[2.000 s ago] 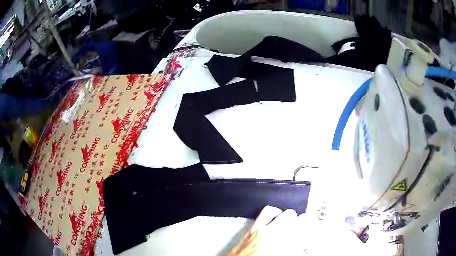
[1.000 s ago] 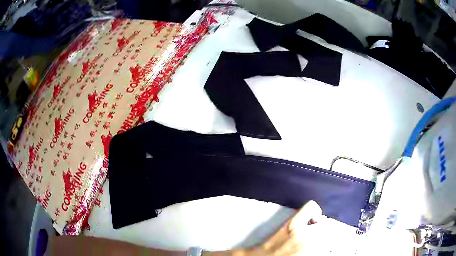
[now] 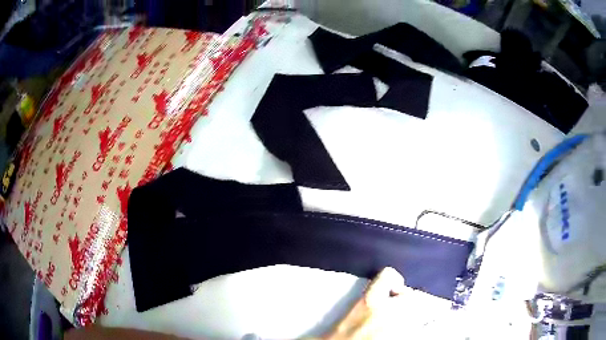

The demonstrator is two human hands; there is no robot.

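A long navy sewn piece (image 3: 319, 239) with a pale stitch line along its upper edge lies across the white table, its right end at the sewing machine's needle area. The needle area is bright with glare. My left hand (image 3: 372, 302), bare and partly washed out, comes in from the bottom left. Its fingertips are bunched on the lower edge of the sewn piece, left of the machine. My right hand is not in view. Angular dark cut pieces (image 3: 292, 126) lie loose and partly overlapping behind the sewn piece. The sewing machine head (image 3: 565, 219) is at the right.
A tan cardboard board (image 3: 86, 153) with red print and a taped edge lies at the left. Black material (image 3: 531, 86) lies at the far right by the raised rim (image 3: 399, 16). A blue hose (image 3: 548, 163) runs to the machine. A pale bin (image 3: 38, 309) shows at bottom left.
The view has turned, bringing more of my left hand and forearm into sight. The stitched edge shows more clearly, and the sewn piece's right end is now at the needle area.
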